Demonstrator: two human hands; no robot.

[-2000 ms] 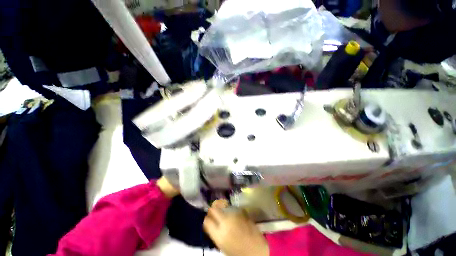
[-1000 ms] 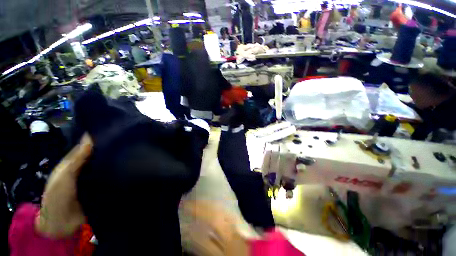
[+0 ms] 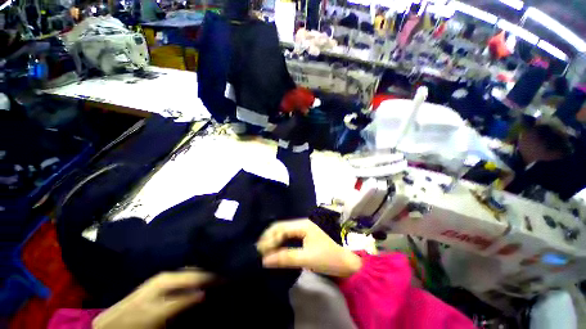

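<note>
A dark garment piece is spread in bulky folds over the white table, with a small white label on it. My right hand has its thumb and fingers curled on the cloth at the garment's right side, left of the needle area. My left hand is blurred at the bottom, over the garment's near left part; its grip cannot be made out. A narrow dark cut panel lies on the table behind the garment.
The white sewing machine with red lettering stands at right. Dark cloth stands upright beyond the table. Red cloth or a crate is at lower left. A plastic-wrapped bundle and a person are behind the machine.
The garment, raised in front of my left hand before, now lies lower across the table. My right hand has moved up onto it. The label now shows, and the view has shifted.
</note>
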